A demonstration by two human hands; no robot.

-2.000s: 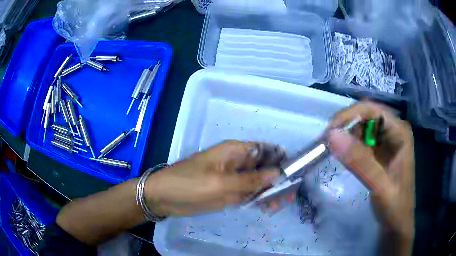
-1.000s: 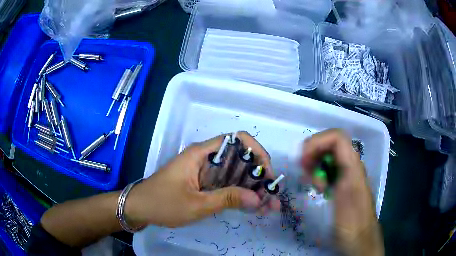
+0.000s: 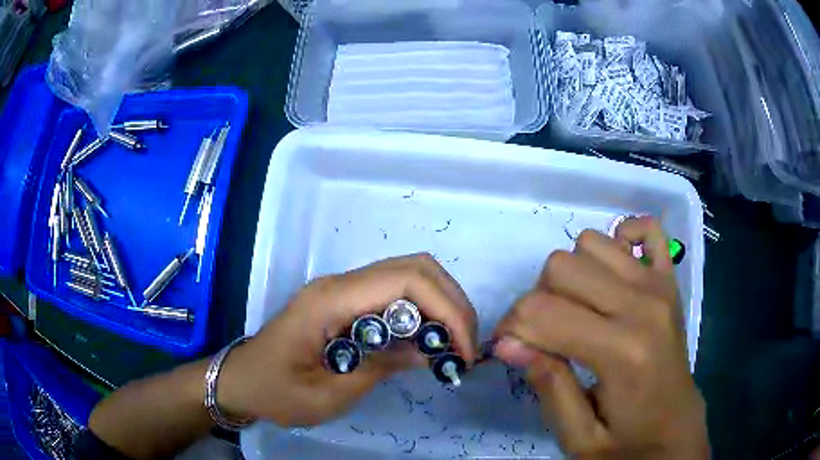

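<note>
My left hand (image 3: 360,332) holds several metal cylinders (image 3: 402,318) in a fan over the white tray (image 3: 485,148). Their round ends face up; most are black with a pale centre, and one is bare metal. My right hand (image 3: 602,332) is just right of them, its thumb and finger pinched close to the lowest right cylinder. A slim tool with a green handle (image 3: 676,250) shows behind its fingers; the rest of the tool is mostly hidden. Dark curled trimmings lie on the tray floor.
A blue tray (image 3: 220,180) with scattered cylinders is at left, under a clear plastic bag (image 3: 112,54). A clear box with white lining (image 3: 418,85) and a box of small white printed pieces (image 3: 620,90) stand behind the white tray. A blue tote (image 3: 27,413) is at lower left.
The cylinders in my left hand now show their round ends upward and sit lower. My right hand has come in beside them from the right. The view has shifted slightly.
</note>
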